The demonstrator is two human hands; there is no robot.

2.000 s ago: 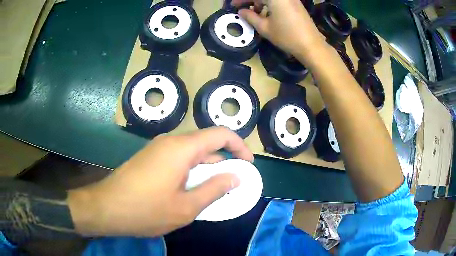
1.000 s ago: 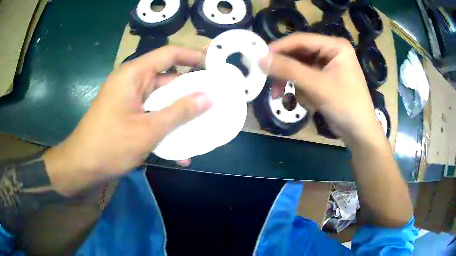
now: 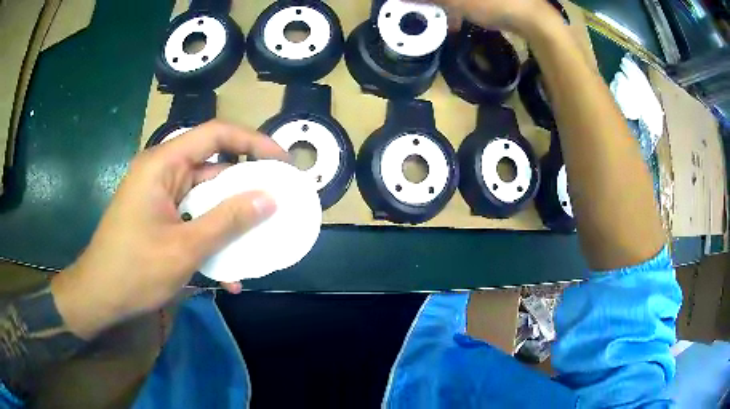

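Observation:
My left hand (image 3: 152,216) holds a stack of white ring pads (image 3: 268,228) over the bench's front edge, thumb on top. My right hand (image 3: 488,12), partly cut off by the top edge, has its fingertips at the right rim of a single white ring pad (image 3: 391,32). That pad is over a black housing (image 3: 392,76) in the back row, off-centre towards its far side. Several front-row housings (image 3: 415,203) and the two back-left housings (image 3: 198,77) hold white pads. Housings farther right in the back row, such as one black housing (image 3: 483,89), show no white pad.
The housings lie on a cardboard sheet (image 3: 352,216) on the dark green bench (image 3: 80,160). Spare cardboard (image 3: 24,48) is at the left. A clear bag with white discs (image 3: 640,100) and flattened cardboard (image 3: 688,144) are at the right. A small open carton (image 3: 492,323) with crumpled bags is below.
My right hand has moved a white pad from beside the stack up and away to a back-row housing. My left hand has moved slightly left and down with the stack. The view has shifted.

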